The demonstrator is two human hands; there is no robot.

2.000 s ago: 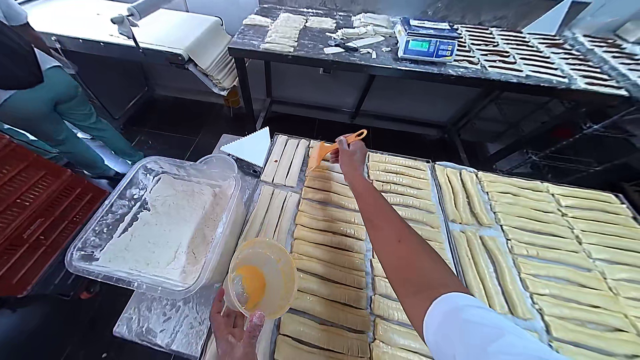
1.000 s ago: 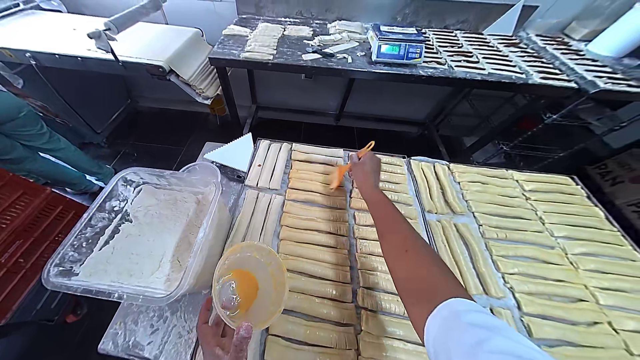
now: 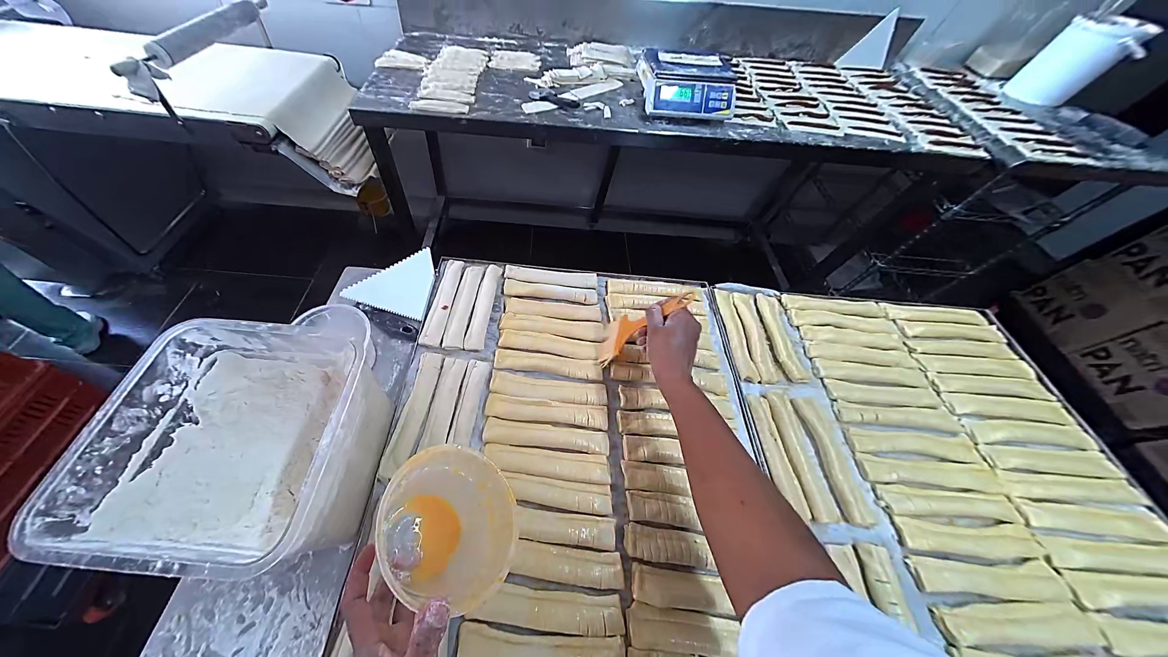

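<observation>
My right hand [image 3: 671, 342] grips an orange pastry brush [image 3: 630, 330], its bristles down at the gap between two columns of dough strips on a tray. From below, my left hand [image 3: 392, 611] holds a translucent plastic bowl [image 3: 488, 547] with yellow liquid, likely egg wash [image 3: 436, 538], over the tray's left side. Dough strips [image 3: 547, 429] in the column left of the brush look glossy and yellow. Paler strips [image 3: 465, 306] lie lengthwise at the tray's left edge. A second tray of yellowish strips [image 3: 922, 447] adjoins on the right.
A clear tub of flour [image 3: 219, 456] stands left, beside a white toothed scraper [image 3: 394, 285]. Red crates [image 3: 36, 411] are at far left, near a person's leg and shoe [image 3: 64, 319]. Behind is a bench [image 3: 584, 128] with a digital scale [image 3: 686, 87] and dough pieces; a dough sheeter [image 3: 210, 82] stands back left.
My right hand with the brush has moved from the top of the left strip column to the column on its right. My left hand still holds the bowl. The view has shifted somewhat.
</observation>
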